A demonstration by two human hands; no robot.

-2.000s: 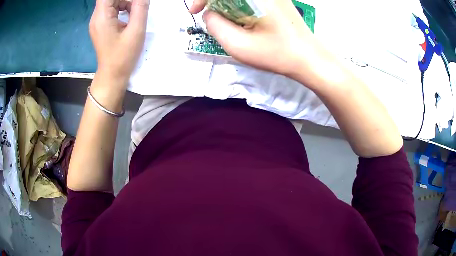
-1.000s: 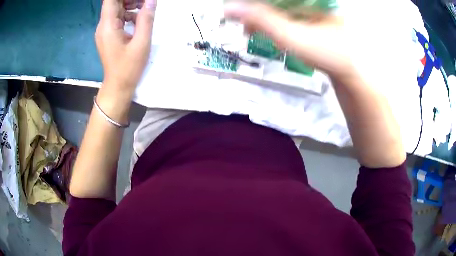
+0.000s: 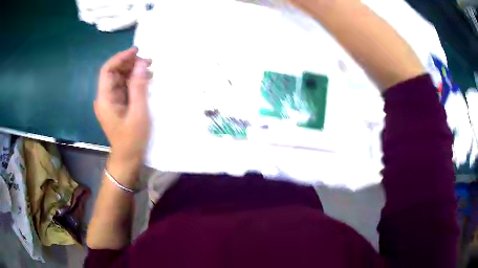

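Observation:
A white housing (image 3: 299, 147), blurred and hard to tell from the white cloth, lies in front of me. It bears a small circuit board (image 3: 228, 127), a main circuit board (image 3: 278, 94) and a plain green board (image 3: 314, 107) with a black disc. My left hand (image 3: 123, 94) is at the cloth's left edge, left of the housing, its fingers curled; whether it holds anything is not clear. My right forearm reaches over the upper right; the right hand is cut off by the top edge.
The white cloth (image 3: 183, 152) covers the bench over a dark green top (image 3: 52, 78). A white crumpled pile (image 3: 107, 14) lies at upper left. The blue glue gun (image 3: 444, 84) is at the right edge. Bags (image 3: 50, 193) are below the bench at left.
The view has shifted, so the bench sits lower in the picture. My right hand has moved away from the boards and out at the top, and the pale green item it held has left view.

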